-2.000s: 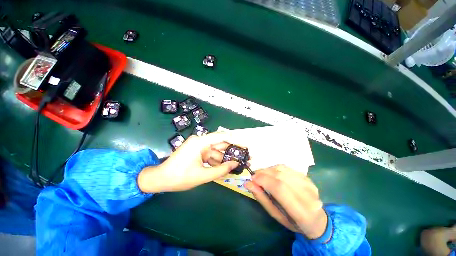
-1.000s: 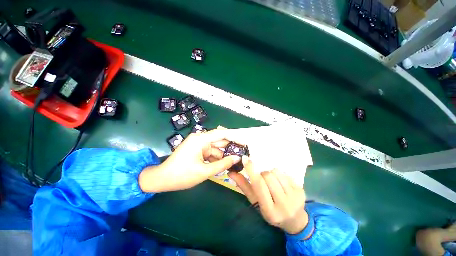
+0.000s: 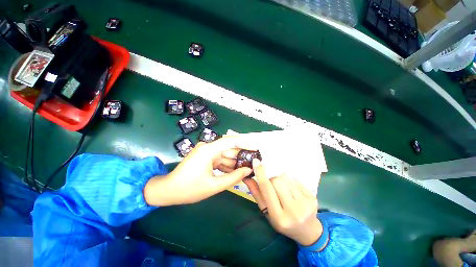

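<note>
My left hand (image 3: 195, 174) holds a black square module (image 3: 247, 158) between thumb and fingers, above white paper. My right hand (image 3: 288, 206) has its index fingertip against the module's right side. A short dark piece of the tweezers (image 3: 265, 210) shows at the edge of my right palm; the rest is hidden. White paper sheets (image 3: 295, 148) lie under and beyond my hands, over a printed sheet with a yellow edge (image 3: 241, 192). Several black modules (image 3: 188, 123) lie in a loose group left of the paper.
A red tray (image 3: 78, 121) at left holds a black boxy device (image 3: 86, 73) with cables. A lone module (image 3: 111, 109) sits beside it. Modules (image 3: 196, 50) are spaced along the green belt beyond the white rail (image 3: 209, 93). Another person's hand (image 3: 453, 251) shows at lower right.
My right hand has turned from pointing the tweezers at the module to touching it with a fingertip, tweezers in the palm. The held module has tilted. The belt modules have moved left.
</note>
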